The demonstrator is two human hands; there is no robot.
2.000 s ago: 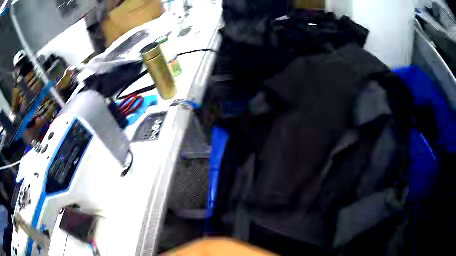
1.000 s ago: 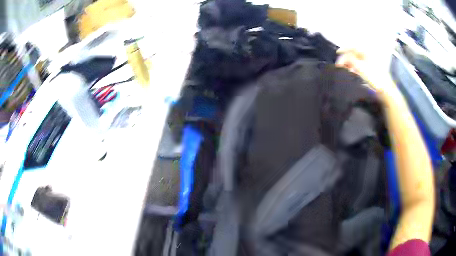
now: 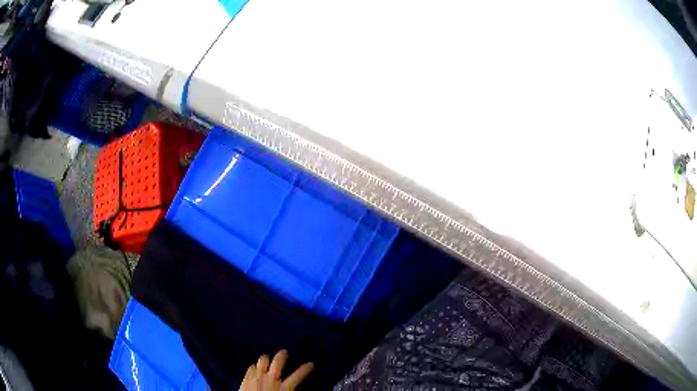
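Plain black cloth [image 3: 229, 298] lies draped over a blue plastic crate [image 3: 275, 214] below the table edge. My left hand [image 3: 275, 374] is at the bottom edge, cut off by the picture. Its fingers are spread on the black cloth, and no grip on it shows. My right hand is not in view. The sewing machine's needle plate area [image 3: 680, 168] shows at the far right on the white table, with no cloth under it.
The white table [image 3: 420, 99] has a printed ruler [image 3: 397, 202] along its front edge. A red perforated crate [image 3: 137, 183] stands on the floor at the left, beside more blue crates and dark cloth. Dark patterned cloth [image 3: 451, 336] lies at the bottom, below the table edge.
The view has swung from the dark garment pile and control panel to the table edge and crates. The right arm reaching over the pile has left view; my left hand shows at the bottom.
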